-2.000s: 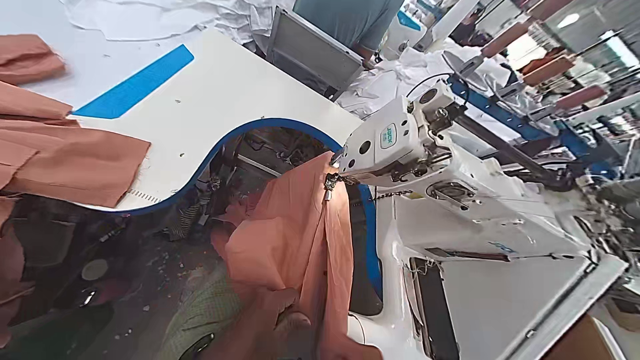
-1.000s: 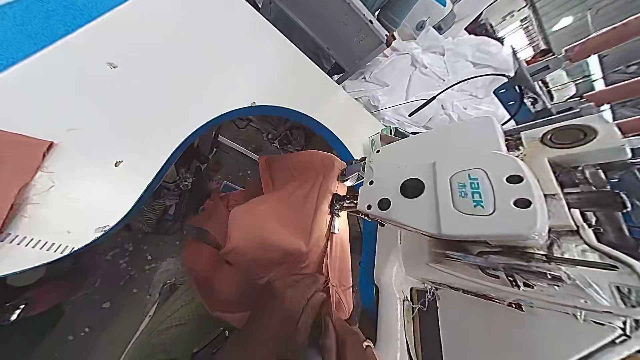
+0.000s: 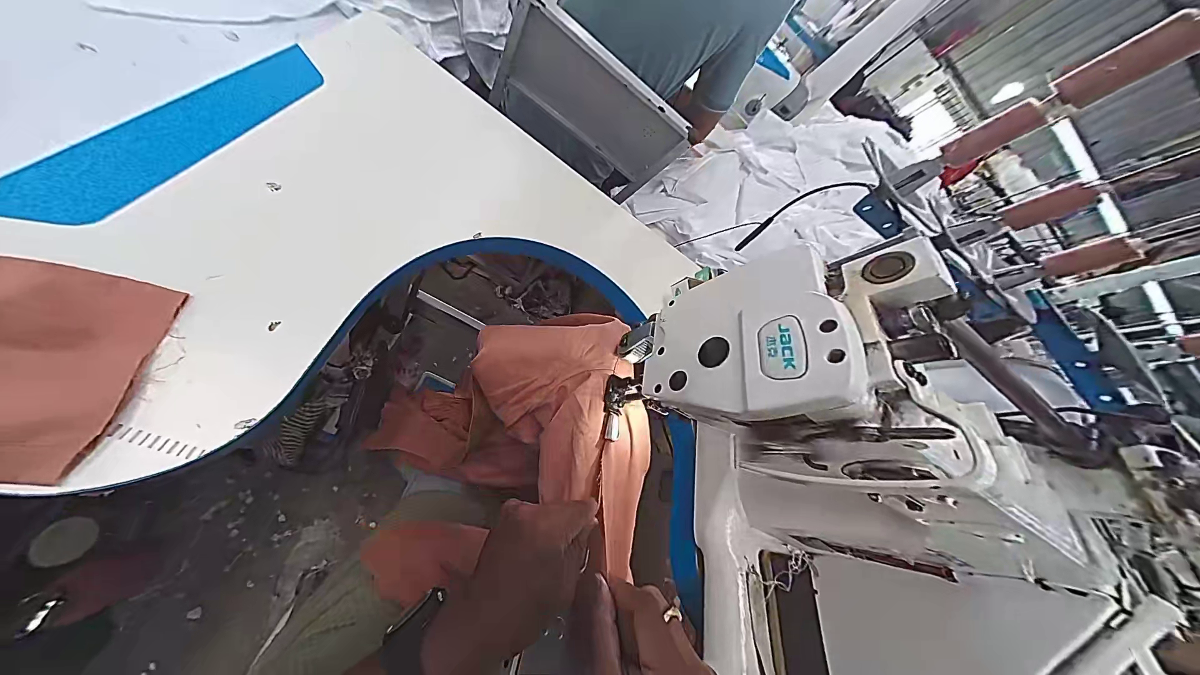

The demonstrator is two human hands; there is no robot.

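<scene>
An orange-brown cloth (image 3: 562,412) hangs in folds over the cut-out of the table, its edge running beneath the presser foot (image 3: 616,398) of a white Jack sewing machine (image 3: 750,347). Below the foot, my left hand (image 3: 539,562), with a dark band at its wrist, pinches the cloth's edge. My right hand (image 3: 652,623), wearing a ring, grips the narrow strip of the same cloth close beside it. The fingertips of both hands are nearly together and partly hidden. Another orange-brown cloth piece (image 3: 84,366) lies on the table at the left.
The white tabletop (image 3: 422,169) has a blue-edged curved cut-out. Behind it are a grey metal panel (image 3: 591,94), a heap of white cloth (image 3: 769,178) and a person in a blue-grey top (image 3: 684,37). Thread cones (image 3: 1125,61) stand at the upper right.
The view has shifted, with more of the table and machine showing than a second ago. My ringed right hand now shows clearly at the cloth, whose lower strip is drawn out straighter below the foot.
</scene>
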